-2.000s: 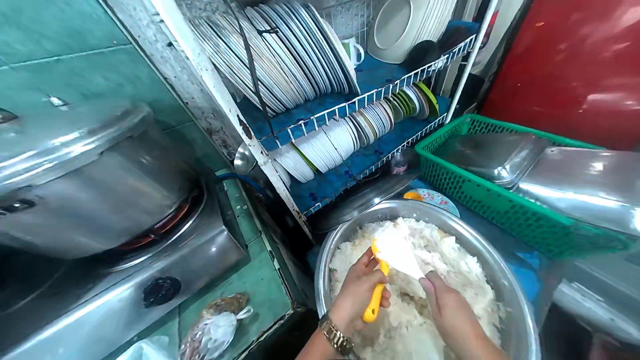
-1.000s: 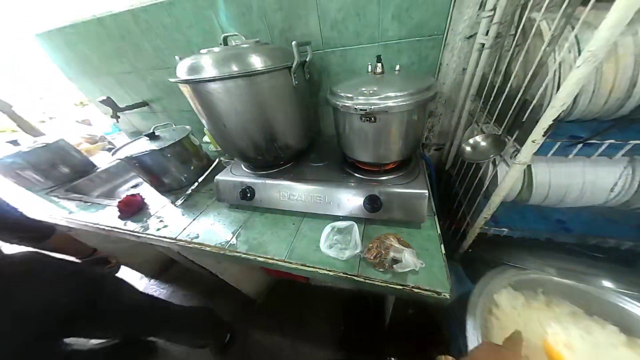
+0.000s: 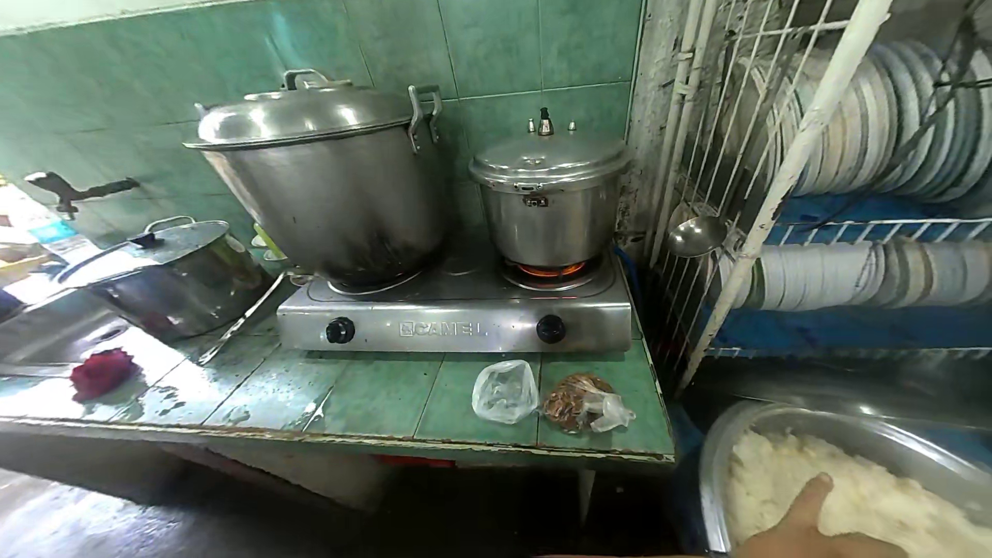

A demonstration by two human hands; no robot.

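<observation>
Rice (image 3: 876,496) fills a large round metal basin (image 3: 717,480) at the lower right. One hand of mine (image 3: 814,531), apparently the left, reaches in from the bottom edge over the rice, its thumb raised; the rest of the fingers are cut off, so whether it holds anything is hidden. My right hand is out of view. On the counter left of the basin lie a clear plastic bag (image 3: 505,392) and a tied plastic bag of brown food (image 3: 577,403).
A steel two-burner gas stove (image 3: 465,325) bears a large lidded pot (image 3: 333,194) and a pressure cooker (image 3: 550,209) over a glowing burner. Farther left are a lidded pan (image 3: 182,279), a sink and a red cloth-like item (image 3: 103,373). A white rack (image 3: 806,132) of plates rises behind the basin.
The view has swung left to the stove since the earliest frame, where both hands were over the rice with a yellow-handled white paddle. The person seen at left one second ago is out of view.
</observation>
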